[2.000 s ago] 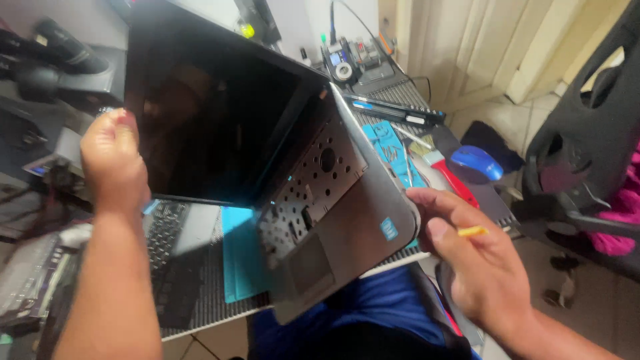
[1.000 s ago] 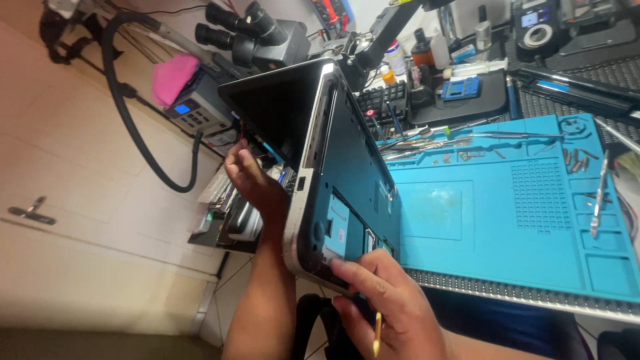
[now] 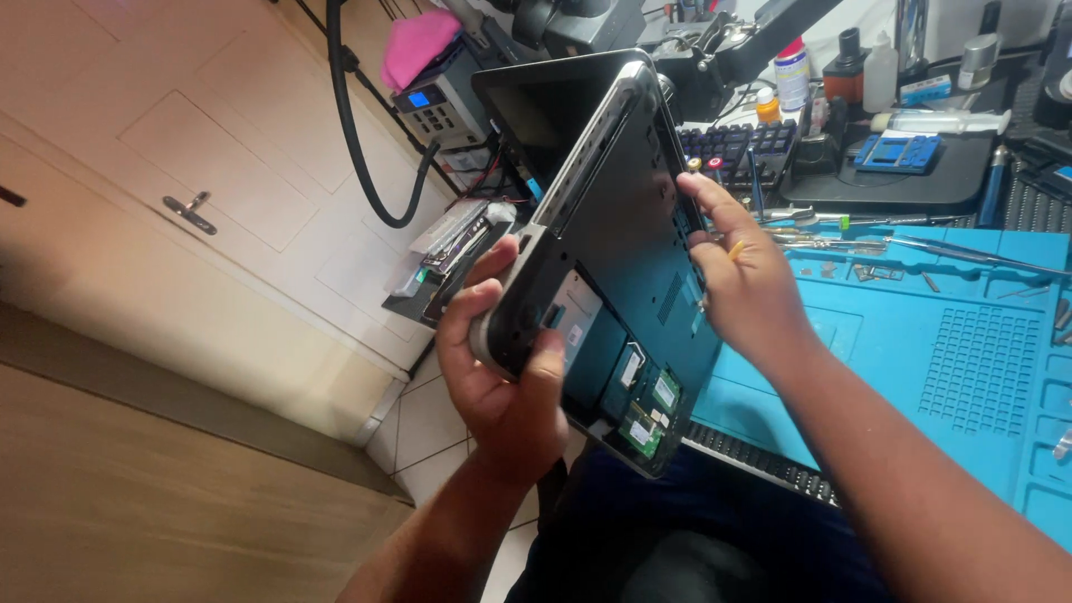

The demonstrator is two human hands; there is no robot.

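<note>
Both hands hold up a laptop (image 3: pixel 620 218), tilted on its side above the lap, its black underside facing me. My left hand (image 3: pixel 511 377) grips the near left corner of the base, thumb on the underside beside an uncovered bay. My right hand (image 3: pixel 741 276) holds the far right edge; a thin yellow stick (image 3: pixel 736 250) pokes out between its fingers. In the uncovered lower part of the base, green memory modules (image 3: pixel 643 429) and a small board with a white label show. Behind the base, the dark screen (image 3: pixel 536 109) stands partly opened, half hidden.
A blue silicone repair mat (image 3: pixel 879 360) with tweezers (image 3: pixel 971 251) and small parts lies at the right. Beyond it are a keyboard (image 3: pixel 729 146), bottles, a syringe (image 3: pixel 942 122) and a microscope stand. A hot-air station (image 3: pixel 440 100) with a black hose (image 3: pixel 356 159) is at the upper left.
The laptop has been turned from showing its palm rest to showing its underside. My left hand has moved from the screen side to the base corner; my right hand now holds the opposite edge. The view has swung.
</note>
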